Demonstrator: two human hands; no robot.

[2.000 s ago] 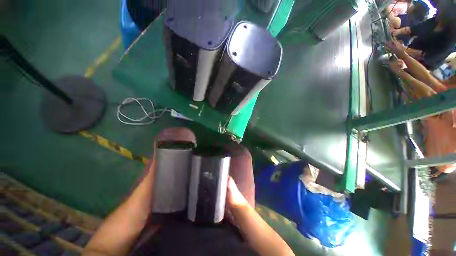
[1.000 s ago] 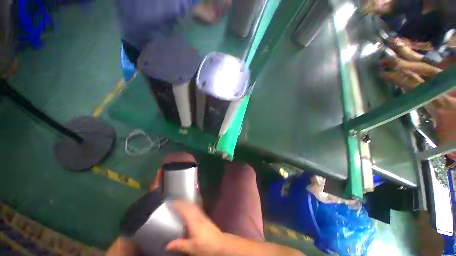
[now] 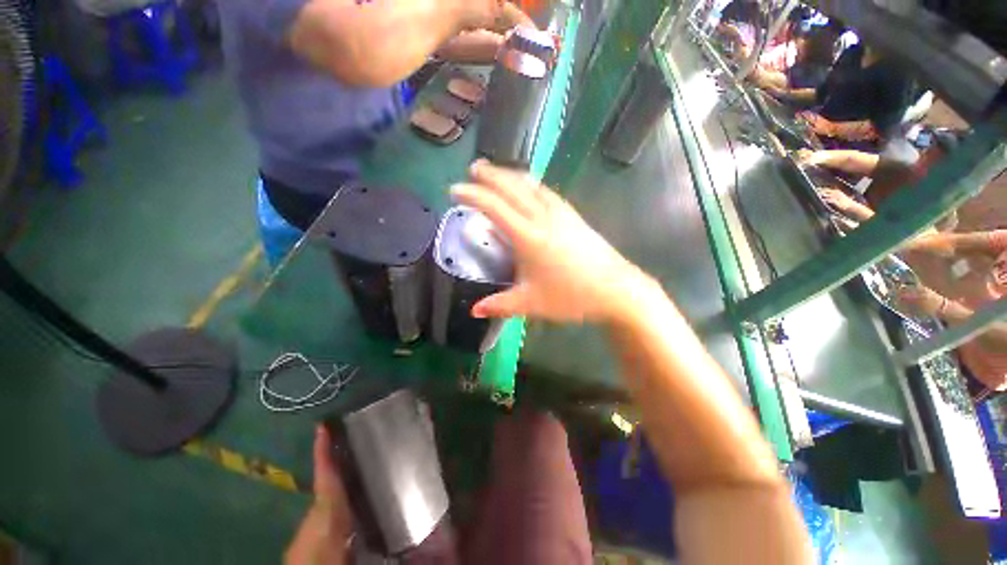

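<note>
A grey speaker housing [image 3: 400, 472] with a shiny side lies tilted over my lap. My left hand [image 3: 322, 510] holds it from its left side; the fingers under it are hidden. Two housings stand upright on the green side bench: one with a dark top [image 3: 381, 224], one with a pale silver top [image 3: 466, 245]. My right hand [image 3: 541, 252] is raised with fingers spread, in front of the pale-topped housing and partly covering it. It holds nothing; whether it touches that housing I cannot tell.
A person [image 3: 320, 99] stands behind the bench, hands at another housing [image 3: 517, 99]. The conveyor belt [image 3: 652, 232] runs to the right, with a slanting green post [image 3: 861, 254]. A fan base [image 3: 166, 392] and coiled white cable [image 3: 304, 383] are on the floor at left. Other people sit far right.
My right hand has left the pieces on my lap and moved up and forward to the bench. One housing remains in my left hand. The view has shifted, showing more of the person behind the bench.
</note>
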